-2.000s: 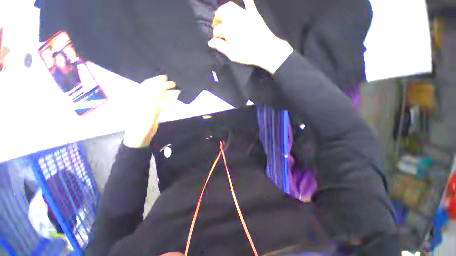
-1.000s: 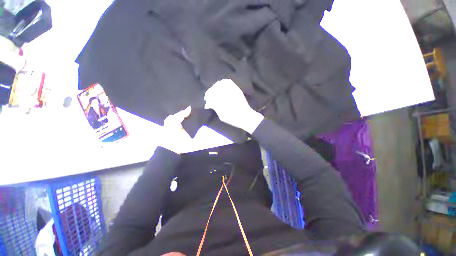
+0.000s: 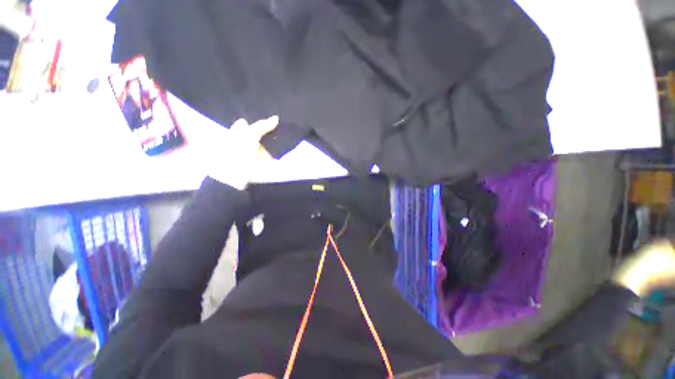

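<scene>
A large black coat point(image 3: 333, 81) lies spread over the white table and hangs a little past its front edge. My left hand point(image 3: 248, 152) is at the table's front edge, left of centre, with its thumb and fingers on a pinched corner of the coat. My right hand point(image 3: 650, 268) is far out at the right rim, away from the coat, blurred and partly cut off. Its fingers cannot be made out, and no needle or thread can be made out.
A red-edged smartphone point(image 3: 148, 107) lies left of the coat, with a grey disc point(image 3: 93, 85) beside it. Blue crates point(image 3: 111, 244) stand below the table. A purple liner point(image 3: 518, 244) holds black items at the right. Shelving point(image 3: 647, 192) stands at far right.
My right hand has moved from the coat beside my left hand out to the far right. My left hand stays at the coat edge. The view has shifted, uncovering more of the purple liner.
</scene>
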